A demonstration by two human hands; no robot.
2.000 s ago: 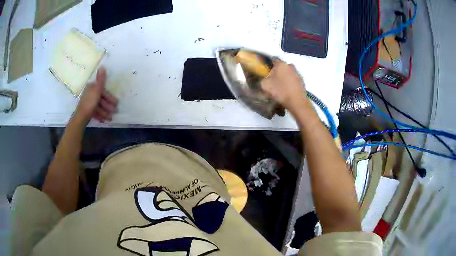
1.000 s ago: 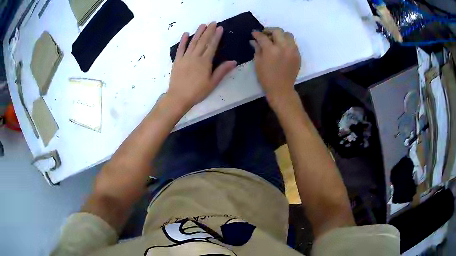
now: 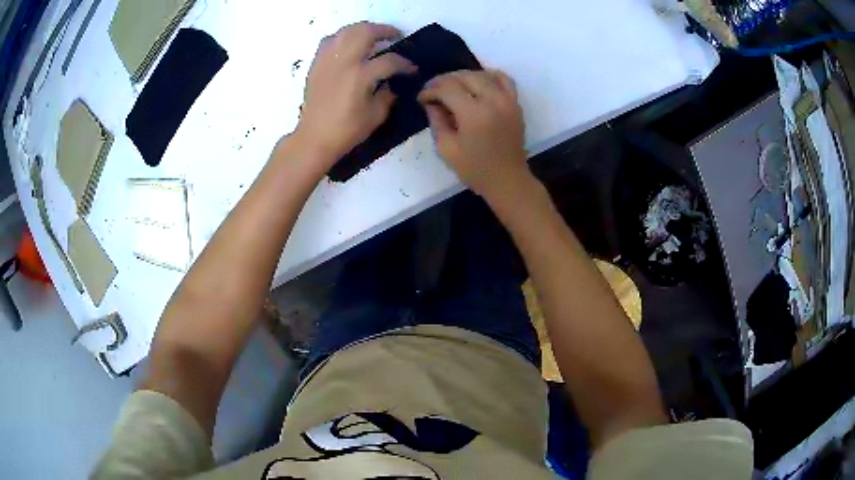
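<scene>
A black cloth piece (image 3: 433,49) lies on the white table near its front edge, partly hidden by both hands. My left hand (image 3: 352,89) is on its left part, fingers bent, fingertips at the cloth. My right hand (image 3: 476,122) is on its right part, thumb and fingers bunched together at the cloth's middle. Whether the fingers pinch the cloth is hard to tell. A second black piece (image 3: 176,96) lies farther left. The cream template (image 3: 161,223) lies on the table at the left.
Khaki stacks lie at the far left (image 3: 145,33) and left (image 3: 82,155), with a single khaki piece (image 3: 91,261) nearer. A metal clamp (image 3: 101,333) sits at the left table corner. A round stool seat (image 3: 614,291) and scraps are below right.
The iron seen two seconds ago is out of view. Since one second ago my left hand has curled from lying flat, my right hand has moved left, and the black cloth has turned slightly.
</scene>
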